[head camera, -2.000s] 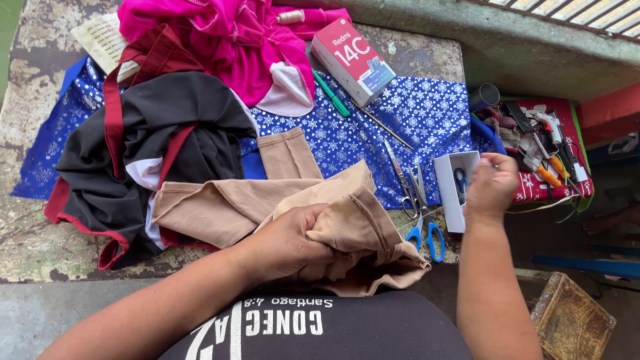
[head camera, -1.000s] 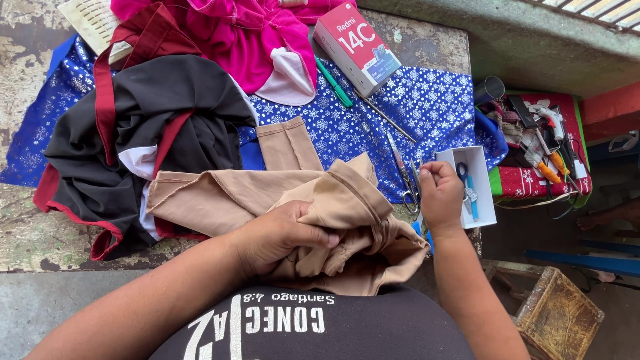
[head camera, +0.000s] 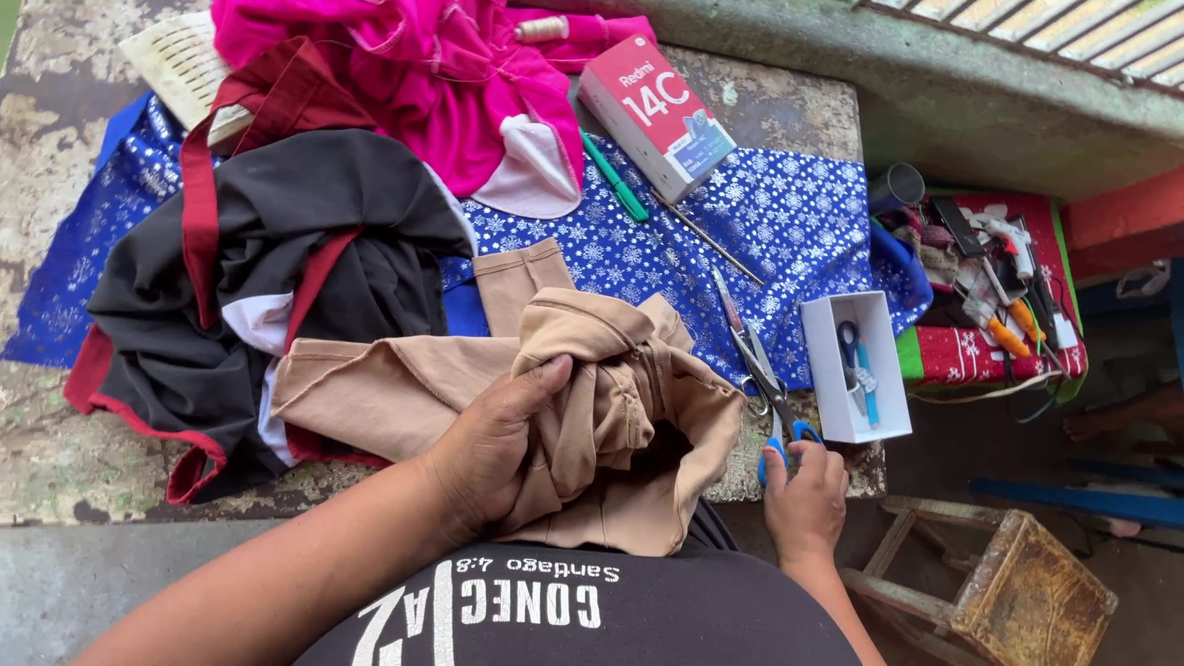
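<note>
My left hand (head camera: 504,439) grips a bunched beige fabric garment (head camera: 592,398) at the table's near edge, thumb on top. Its seamed band and a dark opening face right. My right hand (head camera: 807,504) is at the blue handles of a pair of scissors (head camera: 768,379); how firmly the fingers hold them cannot be told. Metal-handled scissors lie partly under that pair, blades pointing away. Just right of them is an open white box (head camera: 857,370) holding small dark-handled scissors and a light blue tool. A black garment with red trim (head camera: 277,240) lies to the left.
Blue snowflake cloth (head camera: 786,213) covers part of the worn table (head camera: 55,462). On it are a phone box (head camera: 657,116), a green pen (head camera: 615,176) and a thin rod (head camera: 708,239). Pink fabric (head camera: 444,92) lies behind. A tool-filled container (head camera: 980,277) and wooden stool (head camera: 1027,583) stand right.
My right hand has moved from beside the white box down to the blue scissors handles. My left hand keeps hold of the beige garment, whose folds have shifted.
</note>
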